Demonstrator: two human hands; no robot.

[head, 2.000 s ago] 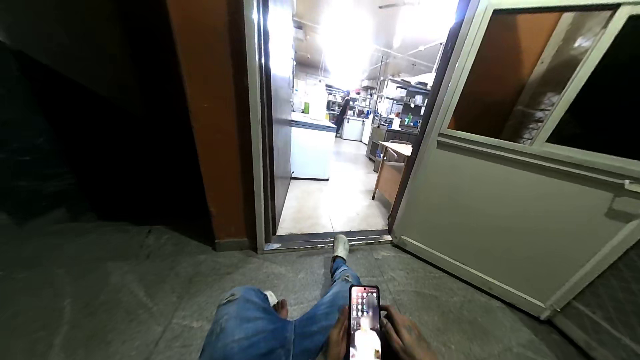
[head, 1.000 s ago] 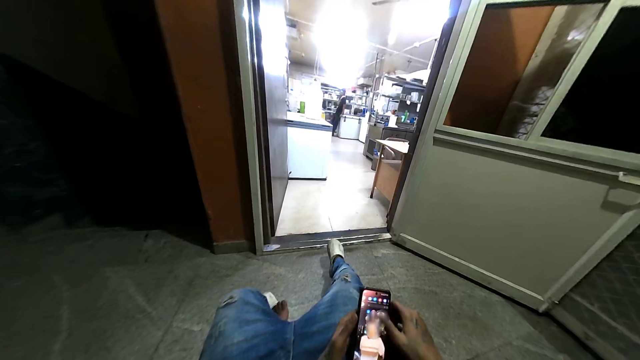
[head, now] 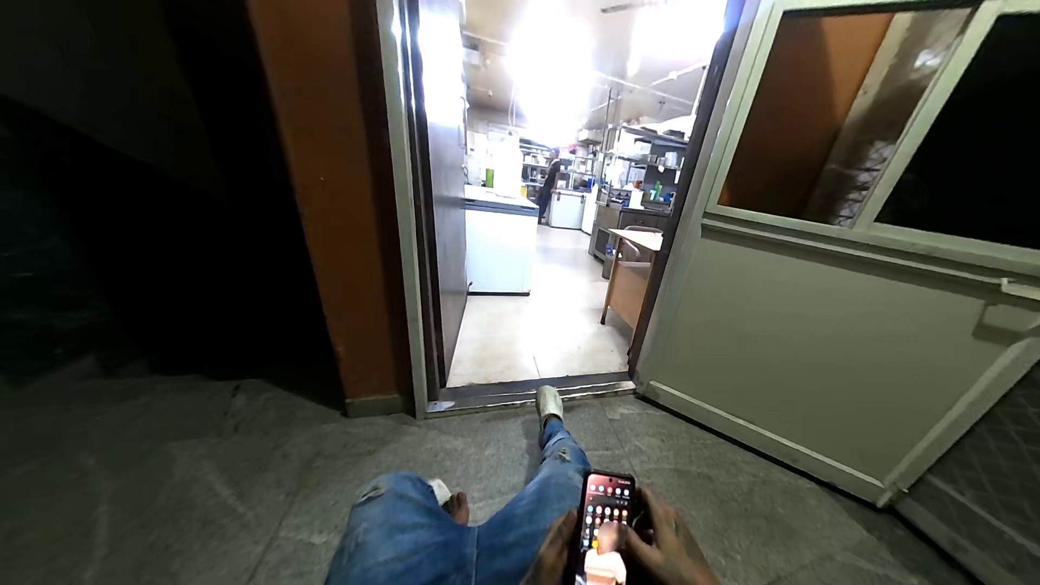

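A smartphone (head: pixel 605 508) with a lit screen of app icons is upright at the bottom of the view, right of centre. My left hand (head: pixel 556 552) grips its left edge, partly cut off by the frame. Around its right side is my right hand (head: pixel 666 540), the thumb at the lower part of the screen. Beneath and to the left are my legs in blue jeans (head: pixel 422 528), one white shoe (head: pixel 549 402) close to the metal door sill.
Ahead, an open doorway shows a white chest freezer (head: pixel 500 244), a wooden table (head: pixel 630 280), metal shelves (head: pixel 650 154) and a person (head: pixel 549 187) in dark clothes farther back. A grey door panel (head: pixel 812 341) stands at the right, an orange pillar (head: pixel 325 203) at the left.
The phone's screen has changed from a mostly pale picture low on it to clear rows of icons. Both hands remain on the phone, with the right thumb shifted over the screen.
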